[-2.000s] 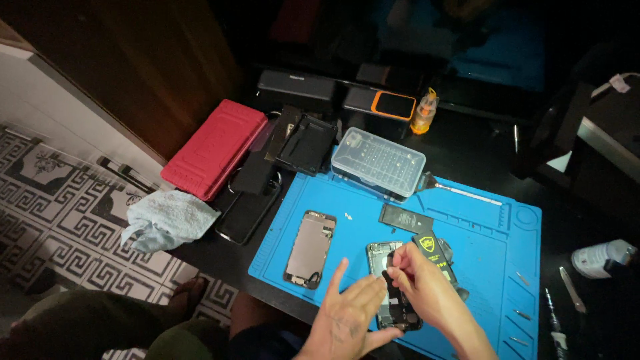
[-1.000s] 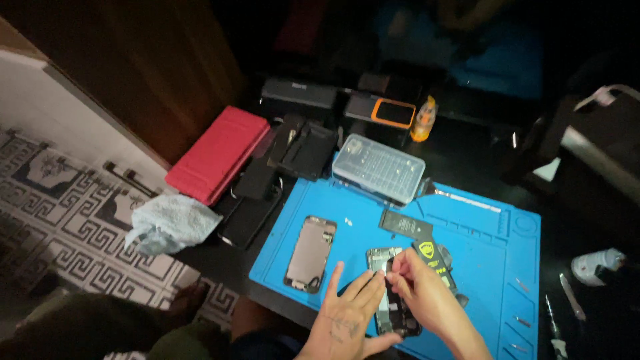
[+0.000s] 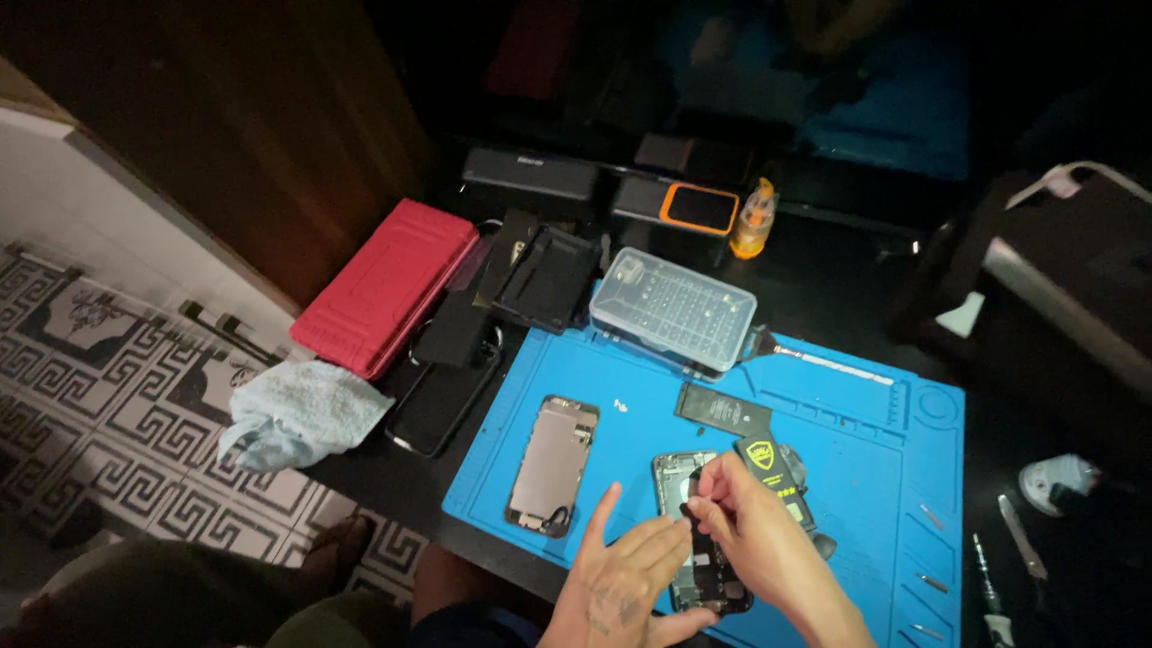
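Observation:
An opened smartphone body (image 3: 681, 562) lies on a blue silicone repair mat (image 3: 621, 450). My left hand (image 3: 621, 580) lies over its left edge, fingers spread and resting on it. Thumb and forefinger of my right hand (image 3: 742, 517) pinch a small dark piece over the phone's interior; what it is I cannot tell. A detached phone screen assembly (image 3: 553, 463), inner side up, lies left of my hands. Beyond the phone sits a dark phone battery (image 3: 723, 407). A black and yellow battery (image 3: 781, 472) lies partly behind my right hand.
A clear-lidded plastic case (image 3: 673, 306) stands at the mat's back edge, beside a brush (image 3: 832, 364). Farther left are a red case (image 3: 387, 283), a black tray (image 3: 547, 277) and a light cloth (image 3: 301, 414). A screwdriver (image 3: 988, 585) and tweezers (image 3: 1021, 535) lie at right.

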